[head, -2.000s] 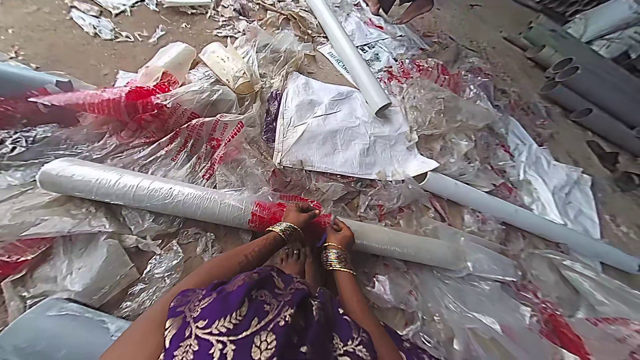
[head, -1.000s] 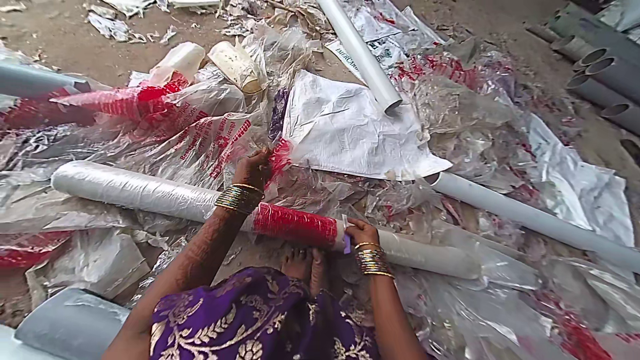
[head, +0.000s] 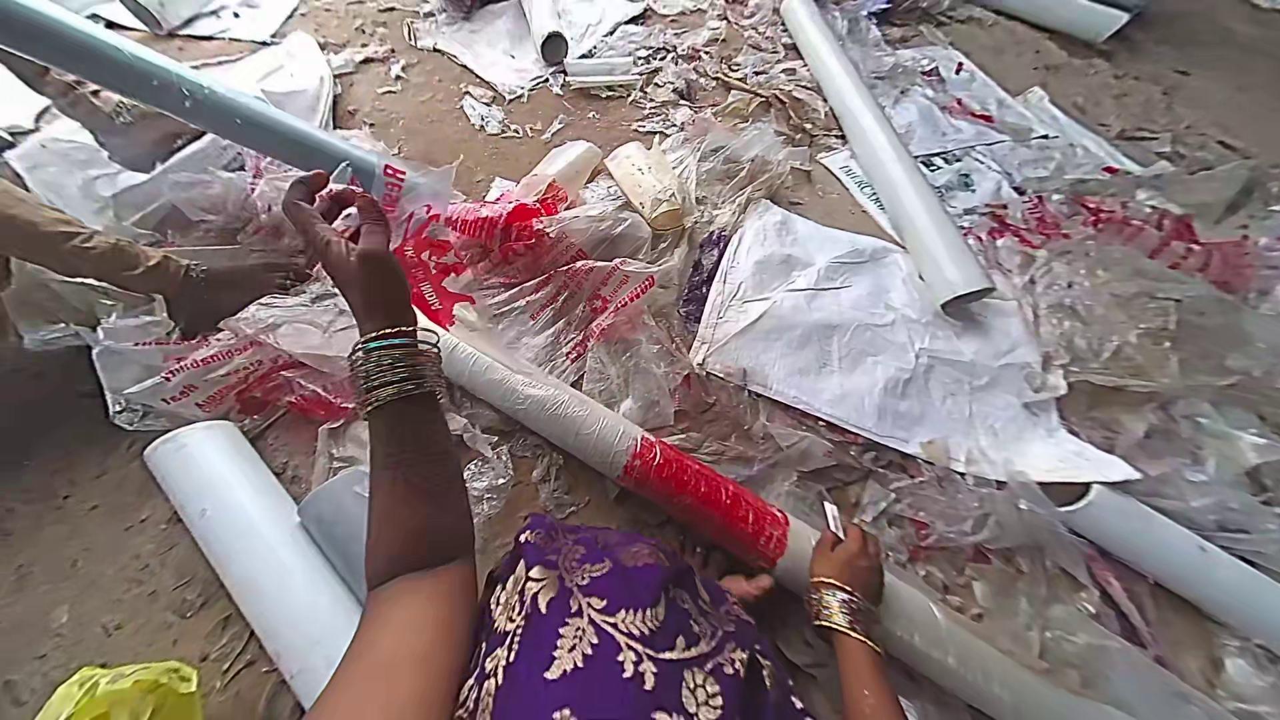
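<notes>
A long pipe point(head: 550, 400) wrapped in clear film, with a red film band point(head: 705, 500) around its middle, lies diagonally in front of me. My right hand point(head: 850, 565) rests on the pipe just right of the red band, with a small white piece point(head: 832, 518) at its fingers. My left hand point(head: 350, 245) is raised near the upper left, fingers spread and bent, beside the end of a grey pipe point(head: 230, 105) and its printed clear film. Nothing shows plainly in its grip. Bangles circle both wrists.
At the left, a co-worker's hand point(head: 235, 285) reaches into printed plastic film point(head: 225, 375). A white sheet point(head: 860, 350) and another pipe point(head: 890, 160) lie beyond my pipe. Another pipe end point(head: 1150, 530) is at the right. Pale pipes point(head: 250, 550) and a yellow plastic bag point(head: 125, 690) lie lower left.
My left hand has moved from the red band, away to the upper left. My right hand remains at the pipe. The view has turned left, bringing in the co-worker's arm.
</notes>
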